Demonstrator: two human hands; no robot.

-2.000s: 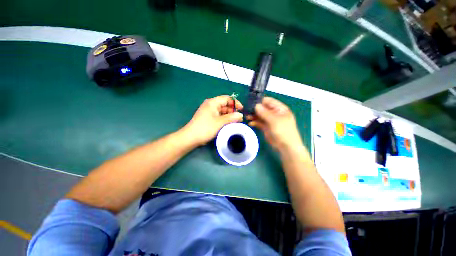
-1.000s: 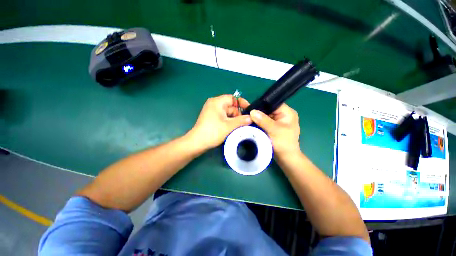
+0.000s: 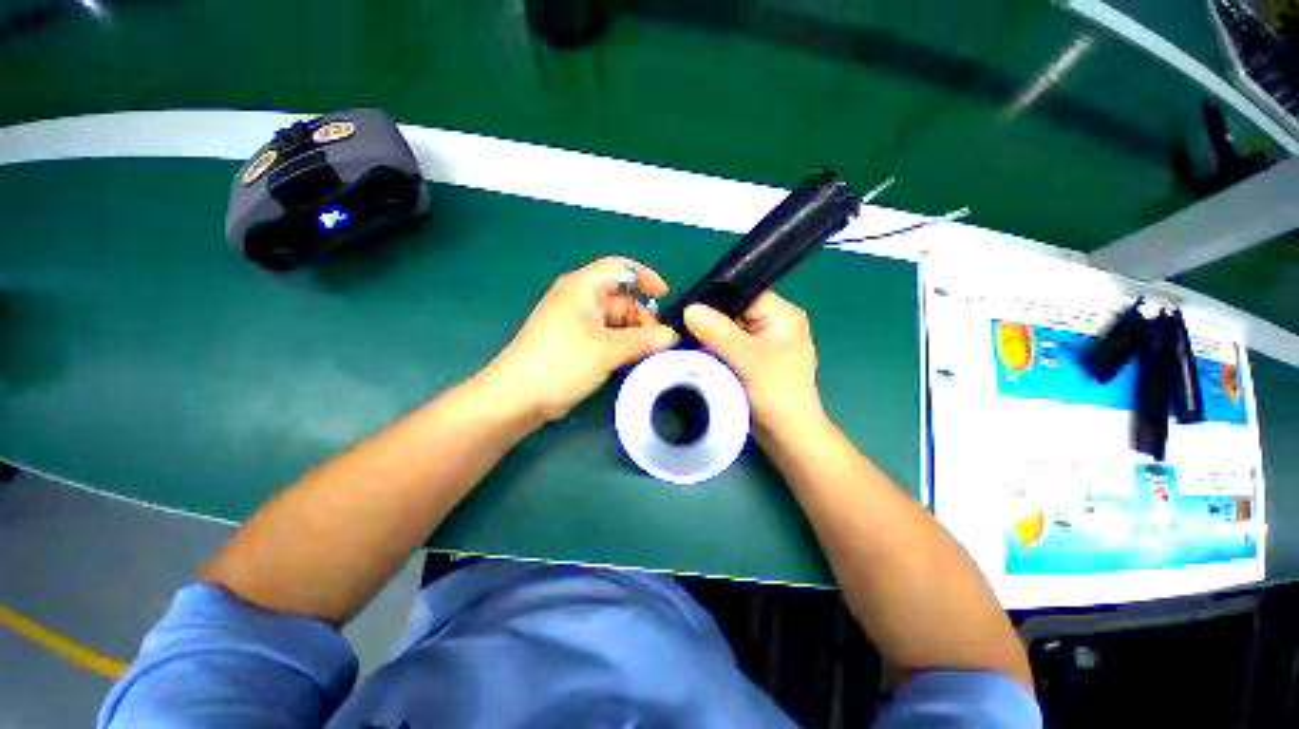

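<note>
The dryer head (image 3: 681, 415) shows its silver-white ring face with a black centre, just above the bench near its front edge. The glossy black handle shell (image 3: 776, 247) slants up and right from the head. Thin lead wires (image 3: 912, 228) stick out of its far end. My right hand (image 3: 762, 356) grips the handle shell near the head. My left hand (image 3: 577, 342) is at the joint, its thumb near the shell's lower end. Small pale connectors on wires (image 3: 628, 279) show between its fingers. What the left fingertips pinch is partly hidden.
A grey-black device (image 3: 326, 187) with a blue lit display stands at the back left of the green bench (image 3: 470, 271). Spare handle shells (image 3: 1154, 373) lie on the printed instruction sheet (image 3: 969, 427) at right. A white edge strip (image 3: 556, 165) borders the glossy green line surface (image 3: 798, 86).
The handle shell has swung from nearly upright to slanting right, and lead wires now show past its far end. Both hands stay at the joint. The view has shifted slightly.
</note>
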